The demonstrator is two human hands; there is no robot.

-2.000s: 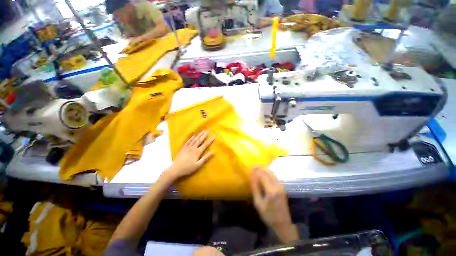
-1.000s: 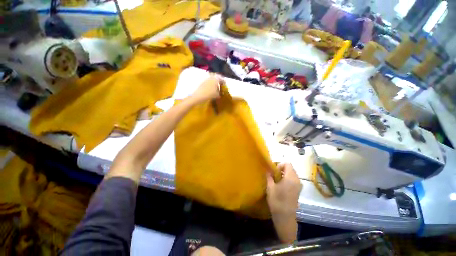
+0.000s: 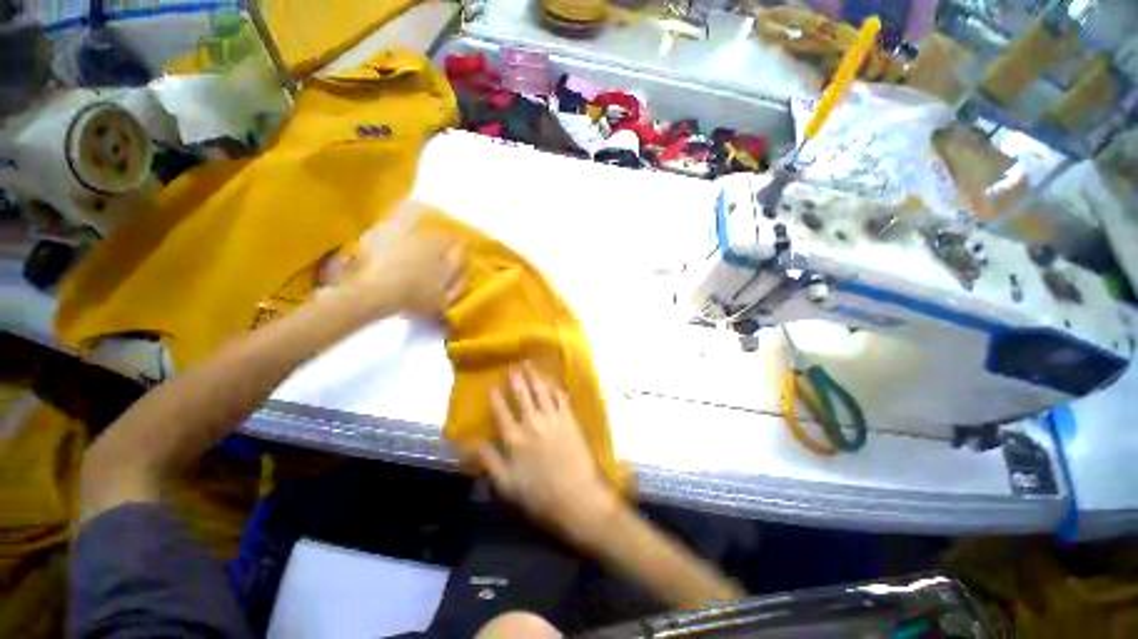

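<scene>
A mustard cloth piece [image 3: 549, 327] lies bunched and folded on the white table, its lower end at the table's front edge. My left hand [image 3: 402, 265] is blurred at its upper left end, where it meets the larger mustard pieces; its grip is unclear. My right hand [image 3: 539, 439] lies on the lower part with fingers spread, palm down. Larger mustard cut pieces [image 3: 256, 219] lie flat at the left, with a small dark mark near the top.
A white sewing machine [image 3: 899, 318] with a blue stripe stands at the right. Scissors [image 3: 824, 409] with green and orange handles lie by it. Red, black and white scraps [image 3: 612, 121] fill a trough behind. Another machine [image 3: 112, 150] stands at the left. The table edge [image 3: 749, 491] runs in front.
The cloth was held spread between both hands; now it is narrower and folded on the table. My left hand moved down and left, my right hand moved left and now lies flat on the cloth.
</scene>
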